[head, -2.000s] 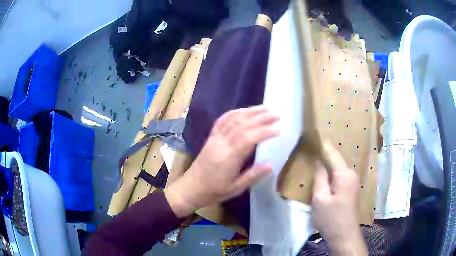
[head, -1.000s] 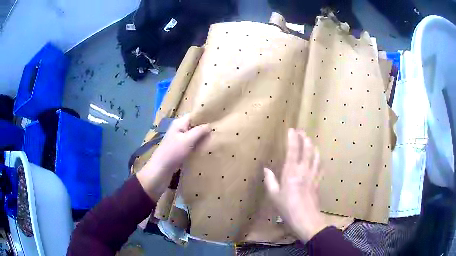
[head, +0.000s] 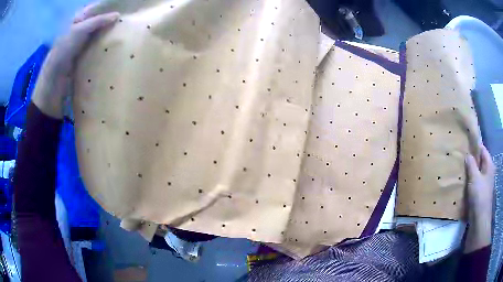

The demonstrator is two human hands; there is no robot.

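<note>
A large perforated kraft paper sheet (head: pixel 187 126) is lifted and spread across the left and middle. My left hand (head: pixel 71 60) grips its upper left edge, thumb on top. Another perforated sheet (head: pixel 353 132) lies to its right, with dark purple cloth (head: pixel 383 212) showing along its edge. My right hand (head: pixel 481 190) holds the right edge of a folded-over perforated part (head: pixel 435 137) at the far right; its fingers are partly hidden. White paper (head: pixel 439 237) shows below that part.
Blue crates (head: pixel 77 182) stand on the floor at the left, partly covered by the paper. A white round tub (head: pixel 469 25) is at the upper right. Black bundles (head: pixel 353 14) lie at the top. Patterned dark cloth (head: pixel 342 261) is at the bottom.
My left hand has moved up and left, lifting and spreading the paper sheet. My right hand has moved from the middle to the far right edge and taken hold there.
</note>
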